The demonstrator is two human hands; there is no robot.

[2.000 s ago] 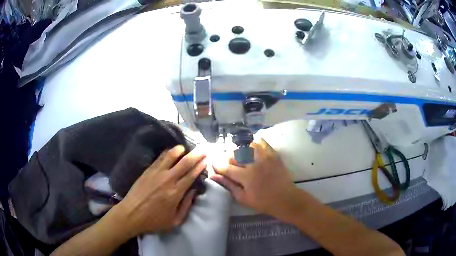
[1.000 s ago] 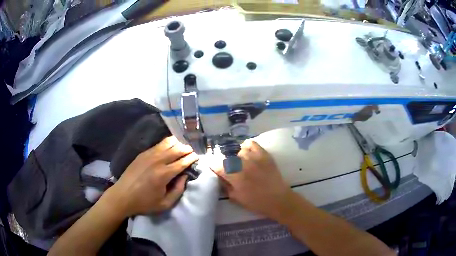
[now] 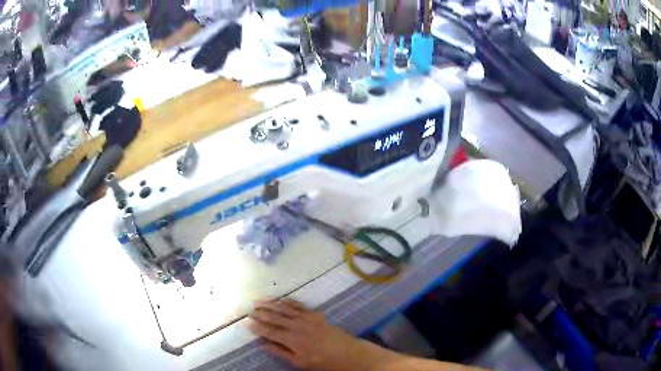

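The white sewing machine with a blue stripe stands across the middle. Its presser foot and needle area is at the left end and blurred. My right hand lies palm down at the front edge of the white table, right of and nearer than the needle area; its fingers are slightly apart and nothing shows in it. My left hand cannot be made out; only a brownish blur shows at the far left edge. The dark garment with light lining is not in view. Scissors with yellow and green handles lie right of the needle area.
Pale crumpled scraps lie under the machine arm. A white cloth hangs at the machine's right end. The grey ruler-marked edge runs along the front. Behind are a tan board and another machine; dark cloth is heaped at the right.
The view has swung right and shows more of the surroundings. My right hand has left the needle area for the table's front edge. My left hand and the garment have gone out of view.
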